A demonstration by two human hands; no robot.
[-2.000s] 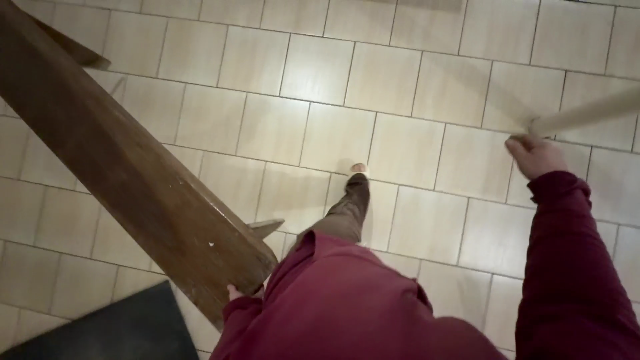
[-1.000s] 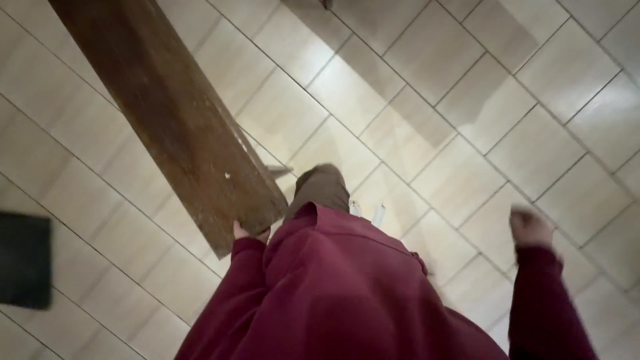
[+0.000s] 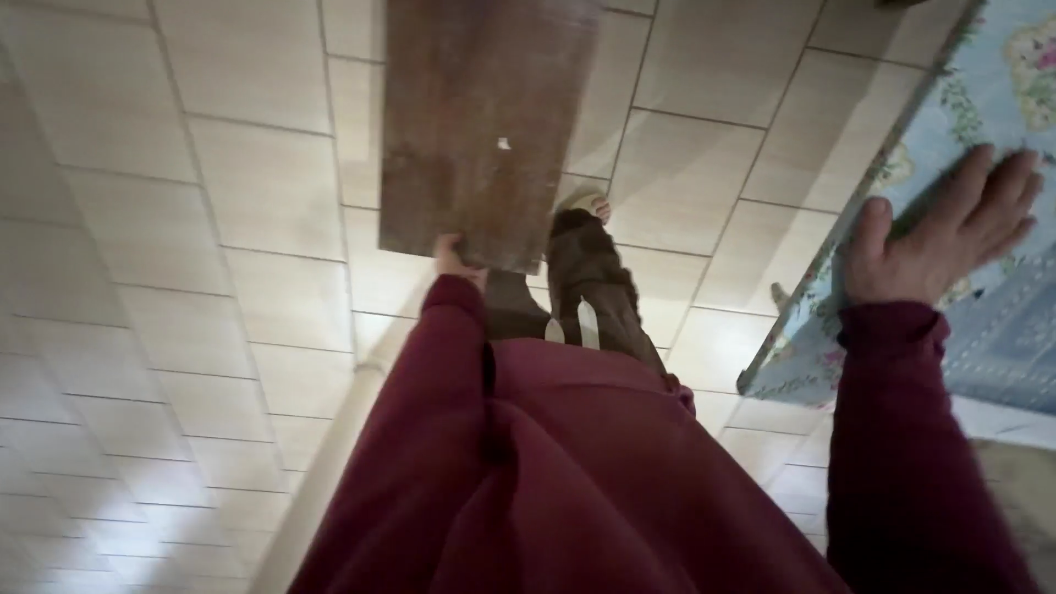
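Observation:
My left hand (image 3: 459, 261) grips the near end of a dark brown wooden bench (image 3: 483, 107), with the thumb on top and the other fingers hidden beneath. The bench top has a small white mark and runs away to the upper edge of the view. On the right, my right hand (image 3: 945, 235) is spread over a table covered with a blue floral cloth (image 3: 961, 107). Its fingers are apart and hold nothing; whether the palm touches the cloth I cannot tell.
Light floor tiles (image 3: 289, 190) lie all around. A pale round post or pipe (image 3: 318, 462) slants at the lower left. My foot (image 3: 596, 205) is just right of the bench end. A dark object (image 3: 899, 2) shows at the top right edge.
The view has swung round, and the cloth-covered table has come in at the right. My right hand has gone from closed-looking to spread over it. My left hand remains at the bench end.

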